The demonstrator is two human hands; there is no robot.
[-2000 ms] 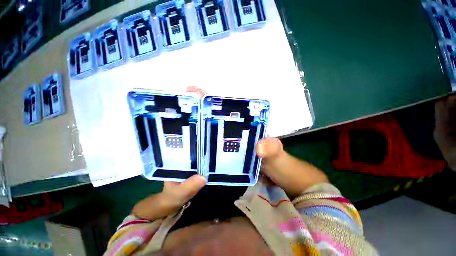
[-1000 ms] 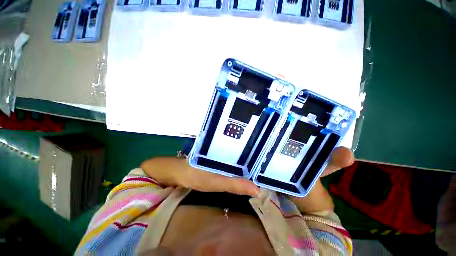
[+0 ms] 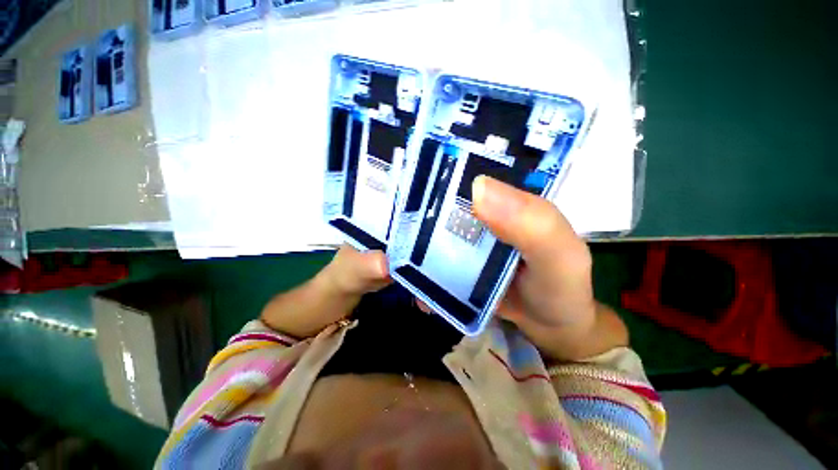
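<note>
Two light-blue phone housings are held up side by side above the white sheet (image 3: pixel 248 147), open insides facing me. The right housing (image 3: pixel 441 266) overlaps the edge of the left housing (image 3: pixel 338 188). My right hand (image 3: pixel 551 266) grips the right housing at its lower right, with the thumb over its inside near the dotted label. My left hand (image 3: pixel 354 275) has its thumb at the lower end of the left housing, where the two pieces meet; its other fingers are hidden. Both housings show black strips and a black block inside.
A row of housings (image 3: pixel 234 7) is cut off by the top edge. Two loose housings (image 3: pixel 115 69) lie on the beige board (image 3: pixel 78 174) at left. Red stools (image 3: pixel 703 294) and a brown carton (image 3: pixel 138 353) stand below the green bench (image 3: pixel 726 119).
The housings have moved left and up in the picture and now overlap. My right thumb has come over the inside of the right housing. The view has shifted.
</note>
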